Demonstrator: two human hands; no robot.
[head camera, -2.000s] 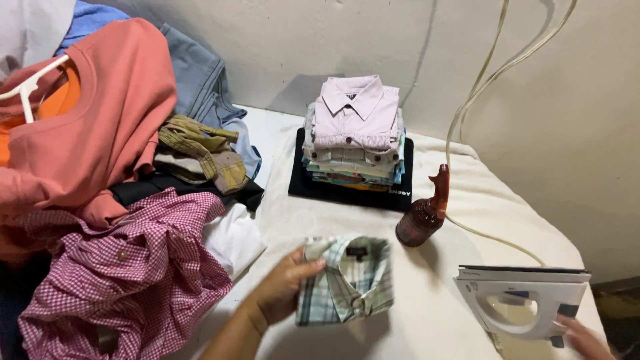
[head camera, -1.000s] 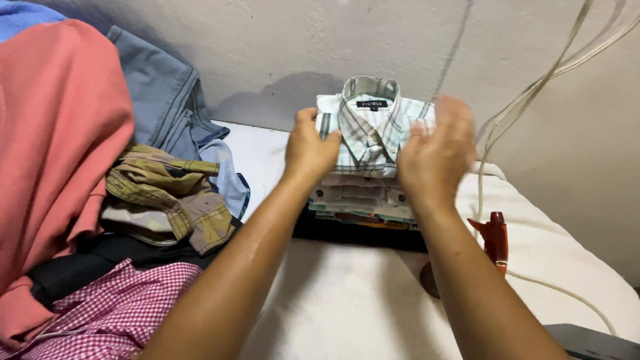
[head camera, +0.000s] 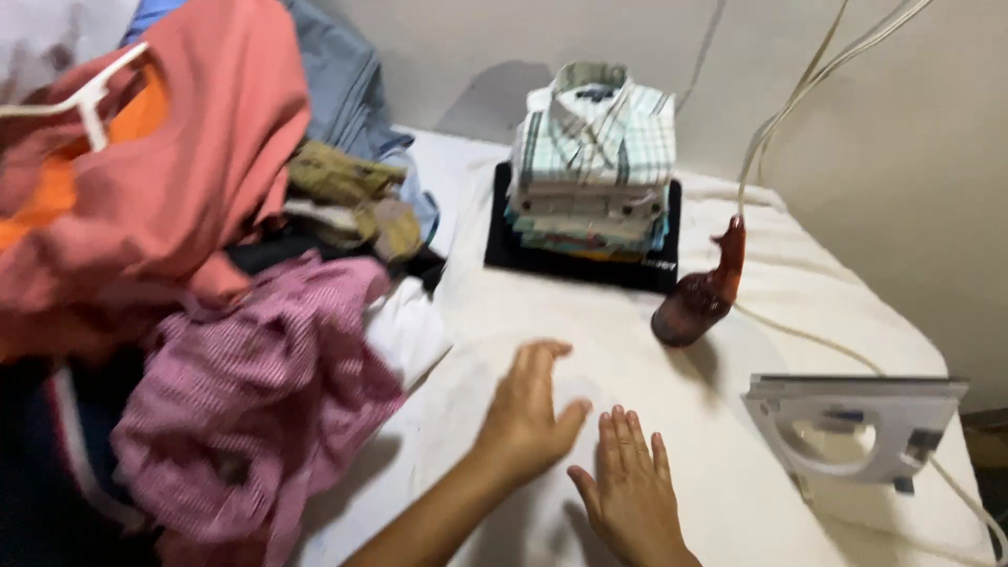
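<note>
My left hand (head camera: 529, 421) and my right hand (head camera: 634, 488) are side by side over the cream cloth (head camera: 756, 504), palms down, fingers apart, holding nothing. Beyond them a folded plaid shirt (head camera: 600, 142) lies on top of a stack of folded shirts (head camera: 587, 224), which rests on a folded black garment (head camera: 579, 272). A dark red spray bottle (head camera: 697, 303) stands right of the stack. The clothes iron (head camera: 854, 433) rests at the right with its flat plate facing away from me.
A heap of loose clothes fills the left: a salmon top (head camera: 228, 102) with a white hanger (head camera: 98, 94), a pink checked shirt (head camera: 260, 409), camouflage cloth (head camera: 346, 185) and grey-blue trousers (head camera: 339, 87). A pale cord (head camera: 803, 87) hangs by the wall and runs behind the bottle.
The plaid shirt was in my left hand, then between both hands on the stack; it now lies there released. My hands have come back toward me. My right hand was at the iron earlier.
</note>
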